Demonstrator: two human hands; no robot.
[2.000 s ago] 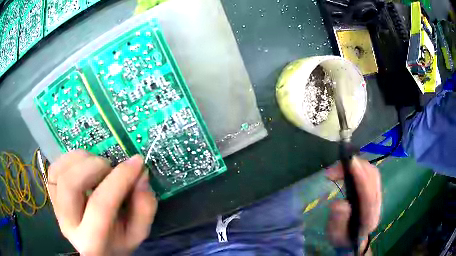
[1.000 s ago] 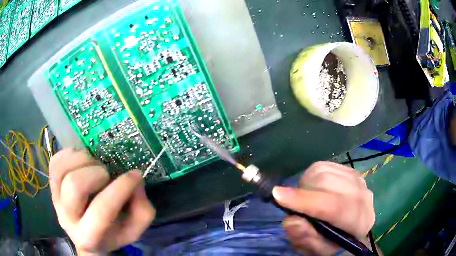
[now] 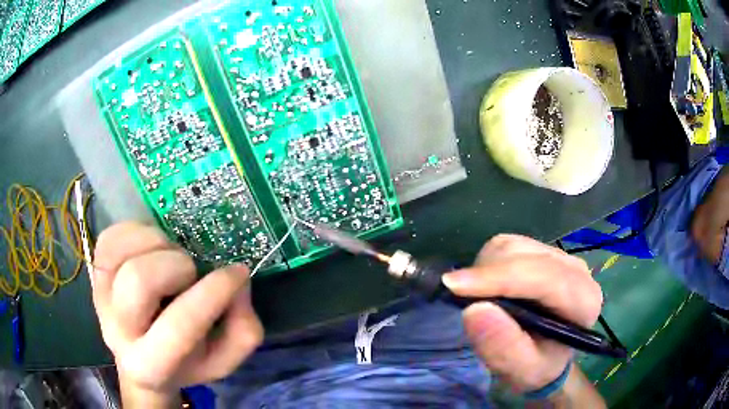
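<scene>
Two green printed circuit boards (image 3: 320,104) lie side by side, solder side up, on the grey mat (image 3: 400,64). My left hand (image 3: 180,311) pinches a thin silvery solder wire (image 3: 274,249) between thumb and finger at the boards' near edge. My right hand (image 3: 527,311) holds the soldering iron (image 3: 511,311) by its black handle. The iron's tip and the wire's end meet at the near left part of the right board. Whether the tip touches a joint is too small to tell.
A cream-yellow dross pot (image 3: 511,128) stands right of the mat. Behind it are a tip-cleaning sponge (image 3: 595,68) and black stand. A yellow box (image 3: 694,88) and another person's arm (image 3: 707,224) are at right. Orange-yellow wire coil (image 3: 36,240) lies left. More boards (image 3: 48,28) lie top left.
The iron has moved from over the pot to the right board, its tip now meeting the solder wire. The wire's end has shifted onto that board. The whole view has shifted slightly.
</scene>
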